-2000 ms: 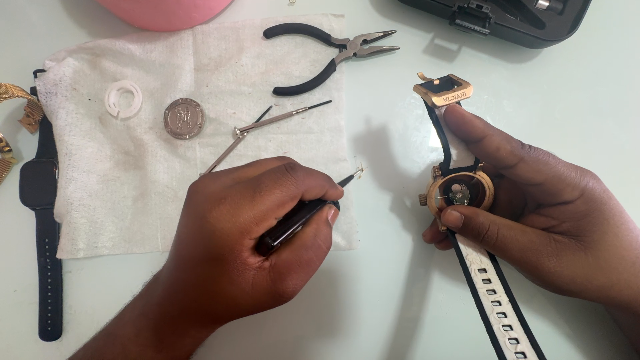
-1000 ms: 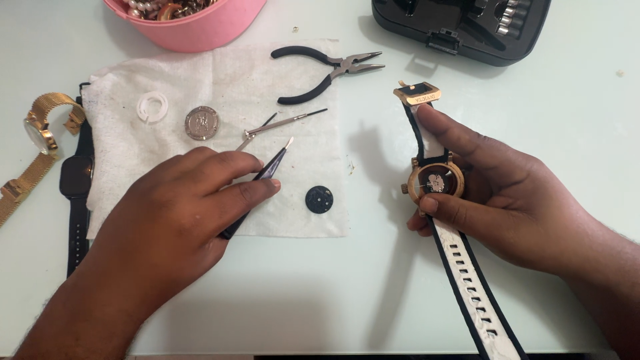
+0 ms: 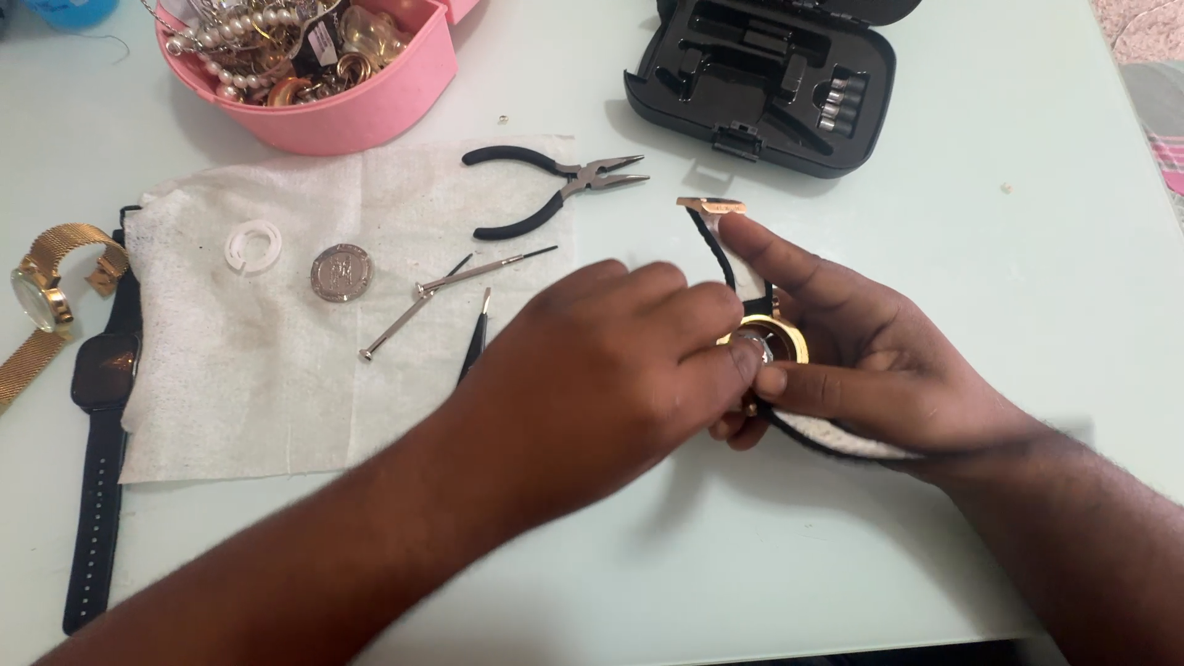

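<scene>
My right hand (image 3: 856, 347) holds a gold-coloured wristwatch (image 3: 786, 335) by its opened case, with the thumb at the case edge. The watch's white and black strap (image 3: 731, 254) runs up to a gold buckle (image 3: 712, 205) by my index fingertip. My left hand (image 3: 638, 356) has its thumb and index finger pinched at the left side of the case, and its fingertips cover part of the inside. Black tweezers (image 3: 479, 338) lie on the white cloth (image 3: 259, 398), partly behind my left hand. Also on the cloth are two small screwdrivers (image 3: 486, 270), a round metal case back (image 3: 341, 273) and a white plastic ring (image 3: 252, 247).
Black-handled needle-nose pliers (image 3: 564, 190) lie over the cloth's top edge. Behind stand a pink box (image 3: 351, 120) of jewellery and an open black tool case (image 3: 758, 92). A black smartwatch (image 3: 106, 370) and a gold mesh-band watch (image 3: 46, 301) lie at the left.
My left hand has let go of the black tweezers and moved right to the watch. The small black disc seen on the cloth one second ago is out of sight. The view has shifted.
</scene>
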